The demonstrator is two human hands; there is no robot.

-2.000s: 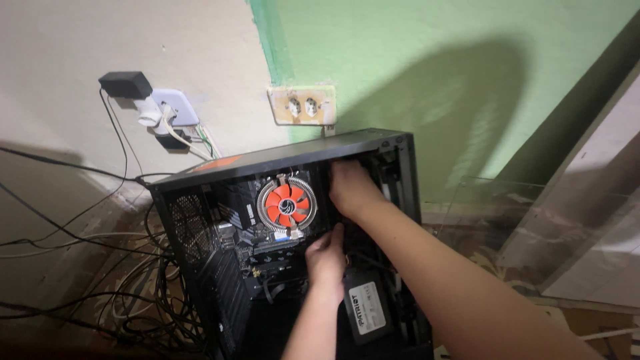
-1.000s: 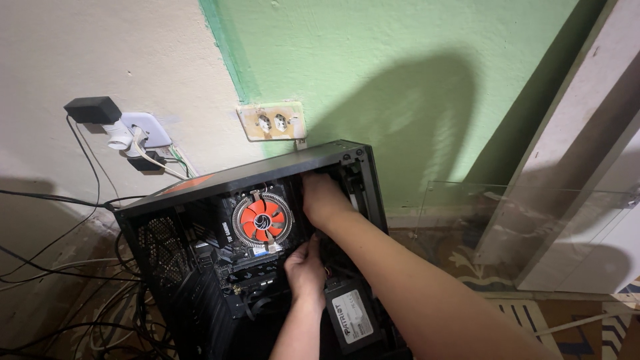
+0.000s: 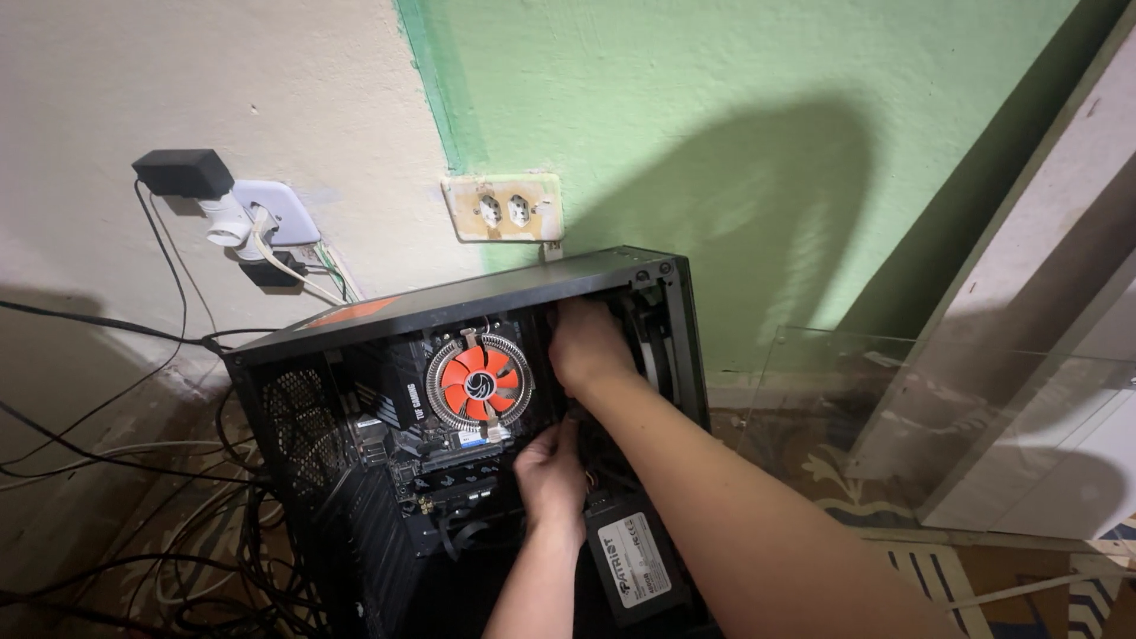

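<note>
An open black computer case [image 3: 461, 300] leans by the wall, its inside showing. On the motherboard [image 3: 390, 390] sits a CPU cooler with an orange fan [image 3: 479, 383]. My left hand [image 3: 548, 475] is inside the case, just below and right of the cooler, thumb and fingertips close together by the board's edge; what lies between them is too dark to tell. Above it, my right hand [image 3: 587, 346] reaches in right of the cooler near the top panel, its fingers hidden. Below my hands a Patriot solid-state drive [image 3: 632, 559] is seated in the case.
Tangled cables [image 3: 222, 550] lie on the floor at left. A wall outlet [image 3: 297, 213] holds plugs and a black adapter [image 3: 182, 173]; a second outlet [image 3: 503, 209] is above the case. At right are a clear panel [image 3: 799, 399] and leaning white boards [image 3: 1003, 266].
The view has shifted somewhat. Both hands stay inside the case at nearly the same places beside the cooler; no other plain change shows.
</note>
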